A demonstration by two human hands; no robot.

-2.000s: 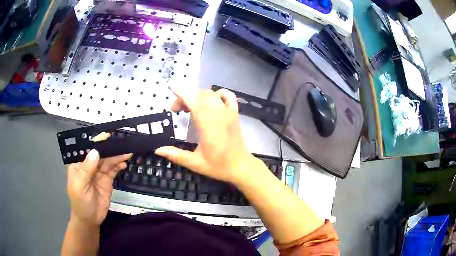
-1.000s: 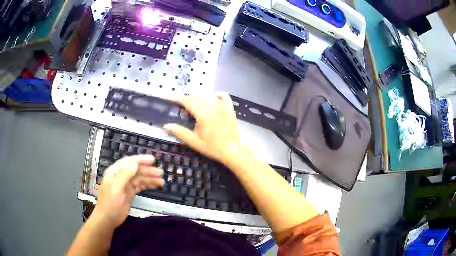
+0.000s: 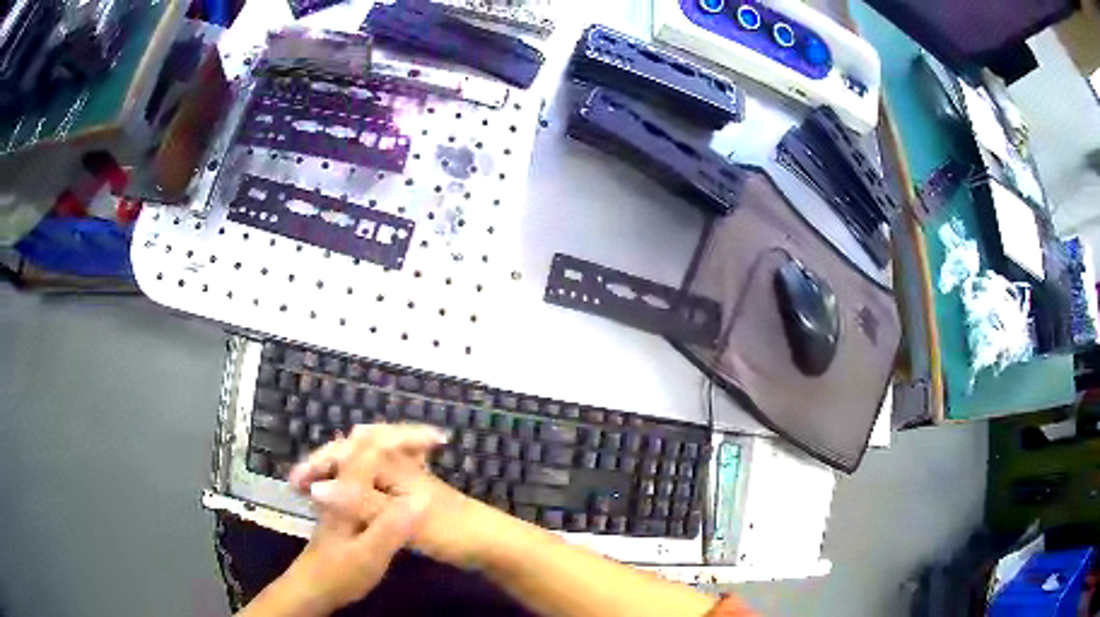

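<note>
A black faceplate [image 3: 321,222] lies flat on the perforated work table [image 3: 362,295]. Another faceplate [image 3: 323,130] lies just beyond it at the fixture; no glow shows on it. A third faceplate [image 3: 632,299] lies on the smooth grey top, its right end over the mouse pad's edge. My left hand [image 3: 350,530] and my right hand [image 3: 416,494] are together over the keyboard's lower left edge, overlapping, with the fingers partly hidden and blurred. No plate shows in them.
Stacked plates [image 3: 657,147] lie beyond the mouse pad [image 3: 772,386], and more plates [image 3: 835,178] lie beside it. The mouse [image 3: 806,316] is on the pad. The keyboard [image 3: 483,440] is at the front edge. A white box with a blue panel [image 3: 772,42] stands at the back.
The plate that was in my hands now lies on the perforated table. My right hand has let go and drawn back to my left hand. The pink glow is gone.
</note>
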